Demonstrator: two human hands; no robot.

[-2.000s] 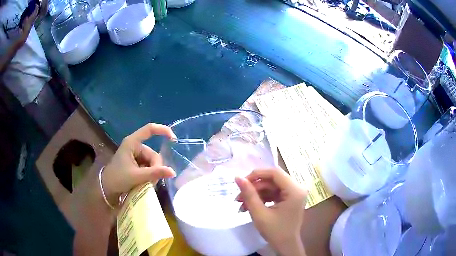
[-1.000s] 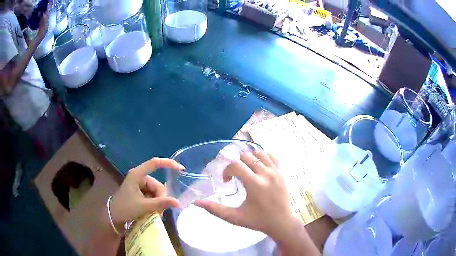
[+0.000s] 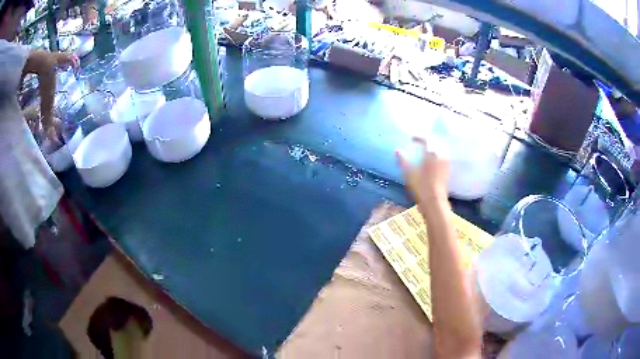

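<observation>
My right hand [image 3: 427, 172] reaches far out over the bench, its arm crossing the yellow label sheets [image 3: 403, 249]. Its fingers are at the left side of a pale container [image 3: 476, 179] with a white lower part. Strong glare washes out the container's upper wall and the fingertips, so I cannot tell if the hand grips it. My left hand is out of the picture. The label sheets lie flat on brown cardboard [image 3: 351, 305], showing rows of small print.
Clear containers with white bases [image 3: 516, 277] crowd the right edge. More stand at the back left [image 3: 177, 130], and one [image 3: 276, 92] stands between green posts. A person [image 3: 24, 140] is at far left. A cardboard box [image 3: 116, 315] with a dark hole is below the bench edge.
The container between my hands has left the front spot, and a container now shows at the back right. My right hand has moved forward; my left hand and its folded sheet have left view.
</observation>
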